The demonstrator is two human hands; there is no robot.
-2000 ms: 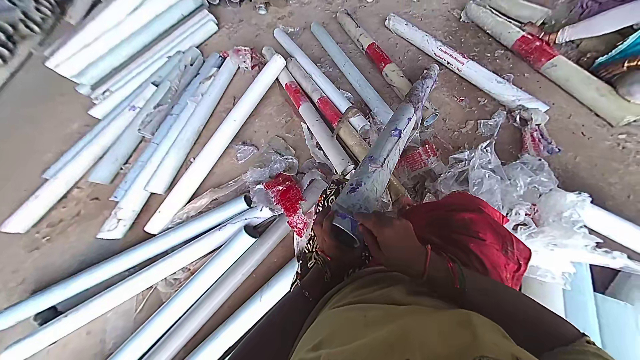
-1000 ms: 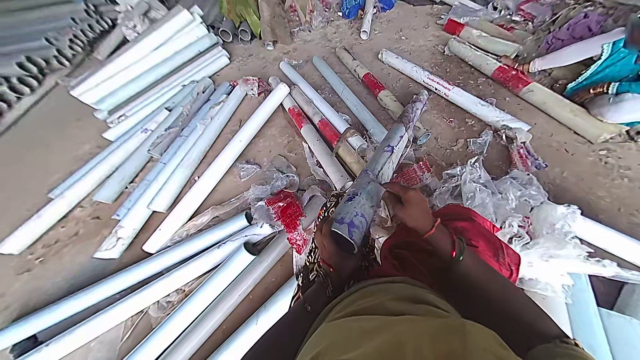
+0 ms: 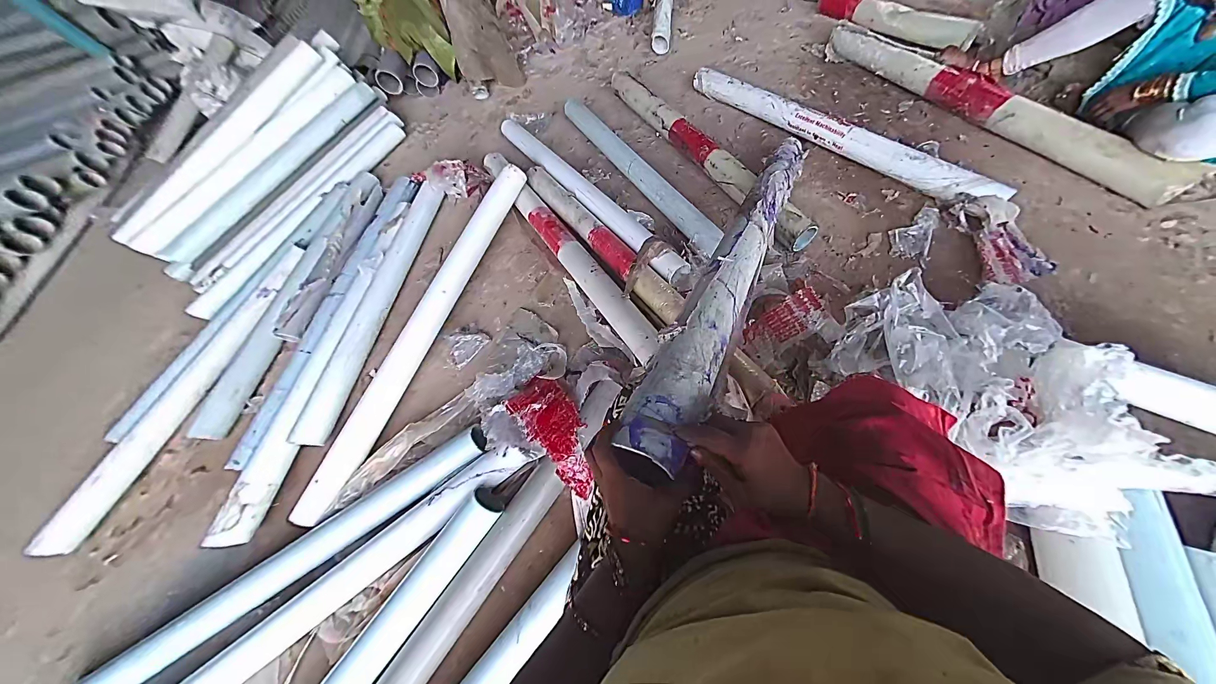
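Note:
A grey pipe or tube (image 3: 703, 328) with purple-blue smears points away from me, its near open end by my body. My left hand (image 3: 636, 494) is closed around the underside of that near end. Against the right side of the same end, my right hand (image 3: 750, 465) presses with bent fingers. Red cloth (image 3: 893, 446) lies beside my right wrist. A piece of red mesh (image 3: 551, 427) with clear plastic is just left of my left hand. Under the held pipe, tubes with red bands (image 3: 598, 275) lie on the ground.
Many white and pale blue pipes (image 3: 418, 332) lie on the dirt at left, with more (image 3: 408, 551) near my legs. Crumpled clear plastic (image 3: 988, 361) is heaped at right. Stacked pipe ends (image 3: 85, 152) show far left. Another person's arm (image 3: 1140, 95) is at upper right, by a red-banded tube (image 3: 969, 92).
My right hand has shifted about the near end of the pipe. My left hand still supports it. The view has tilted up from two seconds ago, showing more ground beyond.

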